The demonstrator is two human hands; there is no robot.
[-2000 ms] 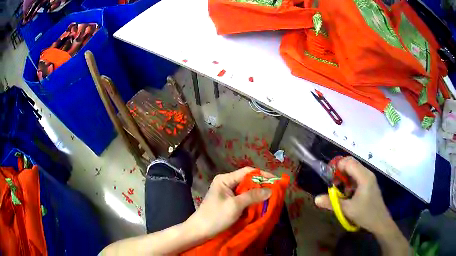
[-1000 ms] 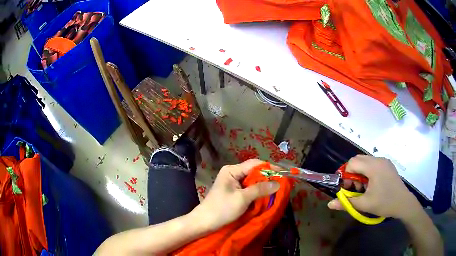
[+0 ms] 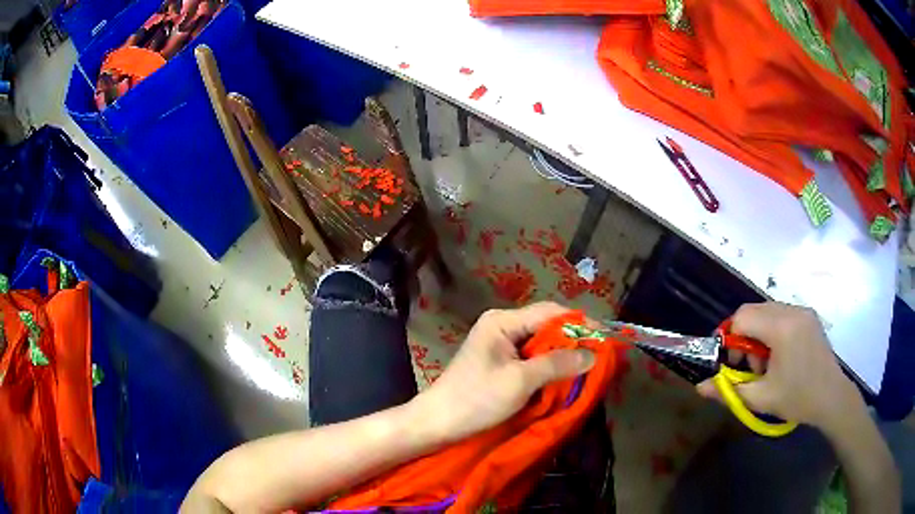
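My left hand (image 3: 502, 371) pinches the corner of an orange bag (image 3: 532, 442) bunched over my lap. A green-and-white tab (image 3: 582, 332) shows at that corner beyond my thumb, and a purple strip (image 3: 575, 390) runs along the bag edge. My right hand (image 3: 788, 361) holds scissors (image 3: 692, 346) by their red and yellow handle loops. The blades point left and their tips are at the bag corner. A small orange-red bit shows between or against the blades; I cannot tell if it is cut.
A white table (image 3: 562, 60) bears an orange and green bag stack (image 3: 742, 90), dark red thread snips (image 3: 688, 174) and small red scraps. A wooden chair (image 3: 341, 191) has orange offcuts on its seat. Blue bins (image 3: 181, 151) stand at the left. Red scraps litter the floor.
The scissors have moved from clear of the bag onto its corner. Over the last second, both hands with bag and scissors have shifted slightly right in view; the table and chair also appear shifted.
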